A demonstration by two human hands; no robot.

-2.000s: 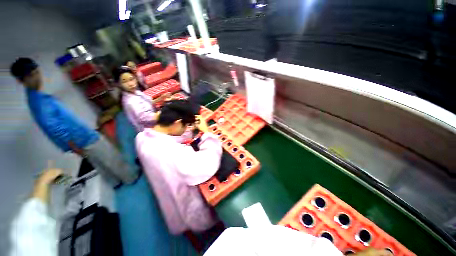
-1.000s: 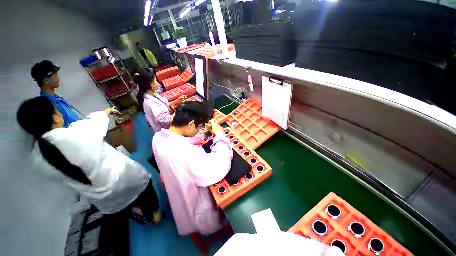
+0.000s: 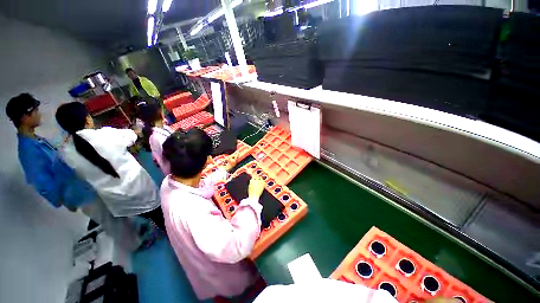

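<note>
An orange-red compartment tray lies at the lower right on the green bench, cut off by the bottom edge. Round black-faced discs with silver rims, such as this watch case, sit one per pocket. A white sleeve crosses the bottom edge in front of the tray. A small, blurred, skin-toned sliver, seemingly my left hand, shows at the bottom edge over the tray; its fingers and any hold are hidden. My right hand is out of the picture. A white card lies left of the tray.
A person in pink works over a neighbouring orange tray with a black pad on it. An empty orange tray leans behind. A clipboard hangs at the ledge. Several other people stand or sit left; black stacks fill the shelf.
The view has shifted. The person in white has moved further into the aisle beside the person in blue. The pink-smocked neighbour's hand is now over the black pad.
</note>
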